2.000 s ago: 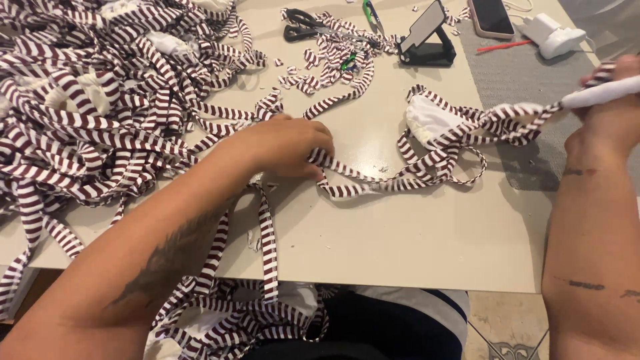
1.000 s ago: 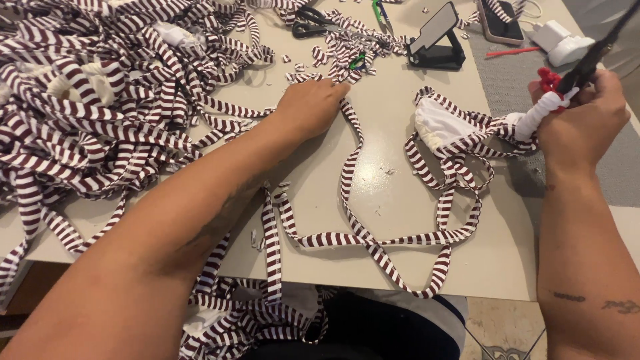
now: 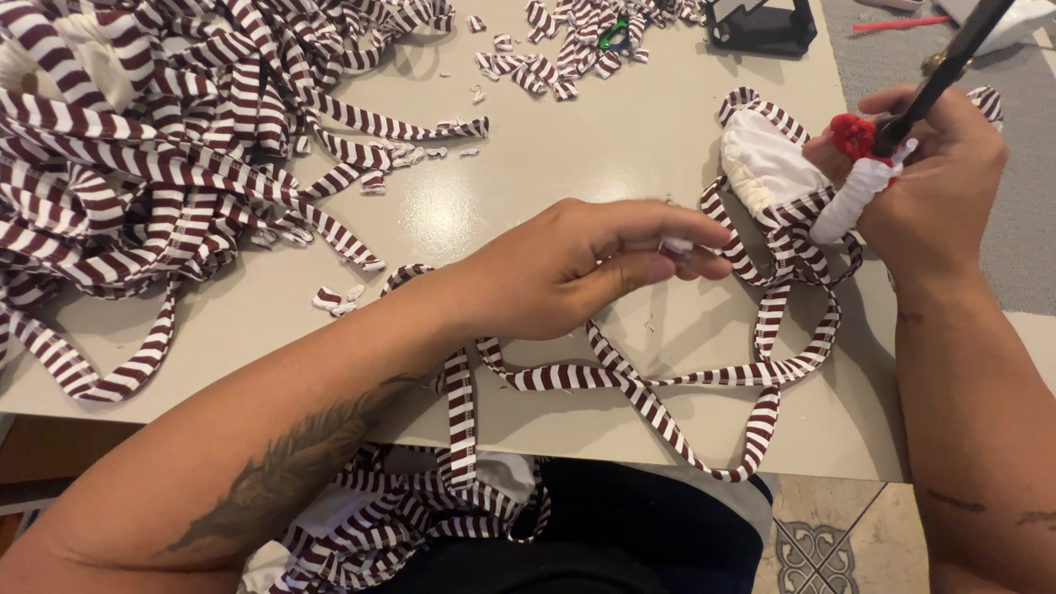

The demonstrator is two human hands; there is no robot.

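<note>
My left hand (image 3: 627, 264) is over the middle of the table, a small whitish scrap between its curled fingers. At the right, my right hand (image 3: 932, 165) grips a dark slender tool (image 3: 949, 66), whose kind I cannot tell, with red cord (image 3: 854, 136) wound near its lower end. A gathered white fabric piece (image 3: 850, 198) is at this hand too. Just left of it lies a white fabric cup (image 3: 771, 161) edged with striped binding. Maroon-and-white striped straps (image 3: 569, 377) loop over the table below both hands.
A large heap of striped straps (image 3: 198, 165) covers the left. Cut striped scraps (image 3: 569, 49) and a green-handled tool (image 3: 615, 33) lie at the back, near a black stand (image 3: 763, 29). More striped pieces (image 3: 437, 503) rest on the lap below the table edge (image 3: 660, 458).
My left hand has moved from beside the scraps toward my right hand, and the view has come closer. Two seconds ago it was on the straps; the red cord shows from one second ago.
</note>
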